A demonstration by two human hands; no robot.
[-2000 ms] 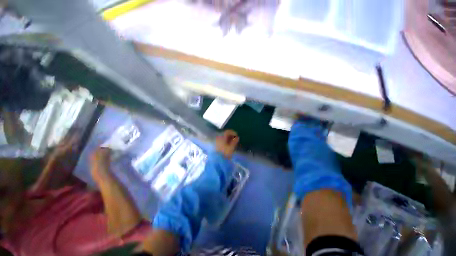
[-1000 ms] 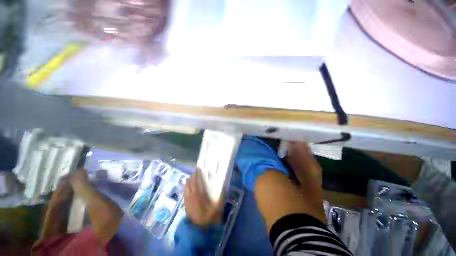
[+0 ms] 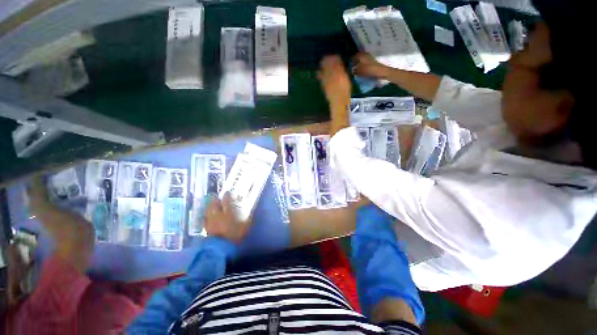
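My left hand (image 3: 224, 219) holds a white printed carton (image 3: 250, 176), tilted, above the bench's front part. Just left of it lies a clear plastic box (image 3: 207, 186) with a dark cable. Further left, several clear boxes (image 3: 134, 204) stand side by side, with light-blue leaflets (image 3: 168, 214) showing in or on them. To the right lie clear boxes with coiled black cable (image 3: 298, 170). My right blue oversleeve (image 3: 386, 262) reaches up beneath a co-worker's white sleeve; my right hand is hidden there.
White cartons (image 3: 271, 51) and loose slips (image 3: 444, 35) lie on the dark-green conveyor (image 3: 137, 118). A co-worker in white (image 3: 471, 209) leans in from the right, both arms over the bench. A person's pink-red sleeve (image 3: 59, 294) is at lower left. A grey metal support (image 3: 85, 118) crosses upper left.
The view has swung down and right, off the overhead shelf. My left hand still holds a white carton, now over the bench. The white-clothed co-worker now reaches in; my right hand has become hidden.
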